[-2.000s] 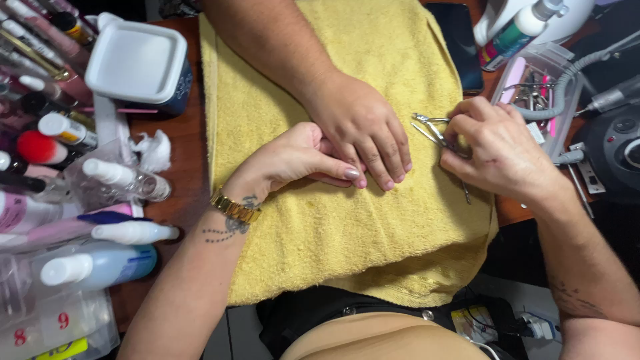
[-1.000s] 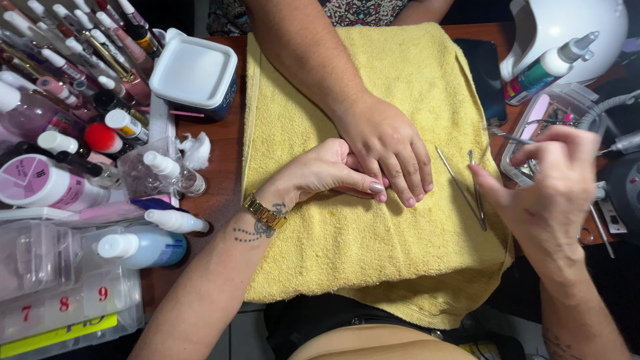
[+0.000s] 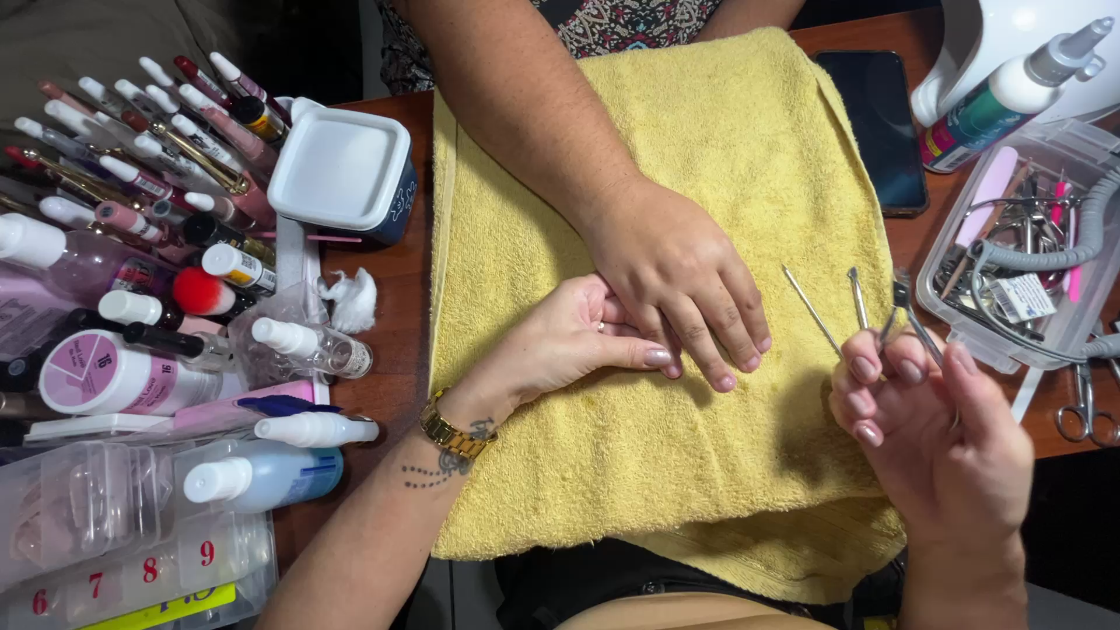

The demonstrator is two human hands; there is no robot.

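My left hand [image 3: 569,337], with a gold watch on the wrist, holds the fingers of another person's hand [image 3: 678,262], which lies palm down on a yellow towel [image 3: 542,490]. Raised over the towel's right edge, my right hand [image 3: 932,411] is turned palm up, its fingers curled around metal cuticle nippers [image 3: 906,306] whose jaws point up. Two thin metal manicure tools, a rod [image 3: 809,306] and a pusher [image 3: 857,297], lie on the towel just beyond my right fingertips; their lower ends are hidden behind the hand.
Polish bottles [image 3: 232,267], a lidded tub [image 3: 341,171], cotton [image 3: 352,300] and spray bottles [image 3: 262,477] crowd the left side. At right are a phone [image 3: 875,131], a pump bottle [image 3: 1006,101], a clear box of tools [image 3: 949,315] with a grey hose over it, and scissors [image 3: 1083,411].
My right hand, low over the tools on the towel two seconds ago, has lifted and turned palm up with the nippers. My left hand keeps its hold on the other person's fingers.
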